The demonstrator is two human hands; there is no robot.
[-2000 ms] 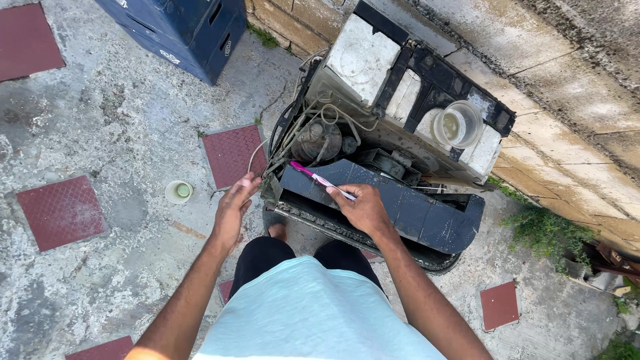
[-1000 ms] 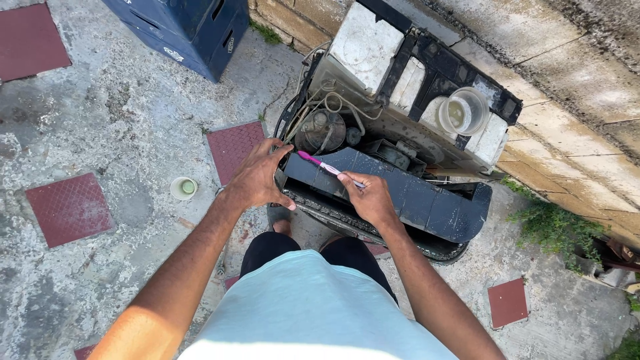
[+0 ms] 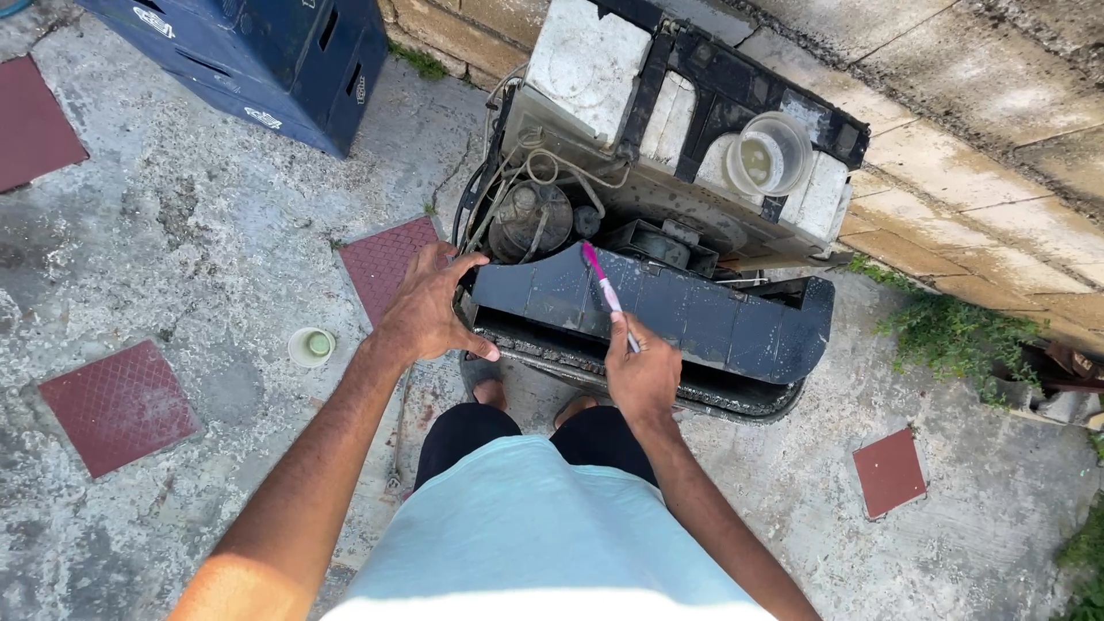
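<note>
My right hand point(image 3: 642, 371) grips a toothbrush point(image 3: 609, 291) with a pink head and a pale handle. Its head rests at or just over the upper edge of a dark panel point(image 3: 673, 306), wet with droplets, on an opened appliance that looks like an air conditioner. My left hand point(image 3: 431, 306) is spread at the panel's left end, thumb and fingers apart; whether it bears on the casing is hard to tell. Behind the panel sit a round, dirty compressor point(image 3: 530, 222), bent thin tubes point(image 3: 542, 164) and a boxy motor part point(image 3: 662, 246).
A clear plastic tub point(image 3: 769, 153) stands on the white foam point(image 3: 589, 65) of the appliance's back part, by a block wall point(image 3: 975, 190). A small pale cup point(image 3: 311, 347) is on the concrete at left. Blue crates point(image 3: 259, 60) are at upper left; weeds point(image 3: 957, 332) grow at right.
Two seconds ago my left hand was at the tubes by the left end; it is now lower, spread at the panel's end. The toothbrush has moved right along the panel's upper edge.
</note>
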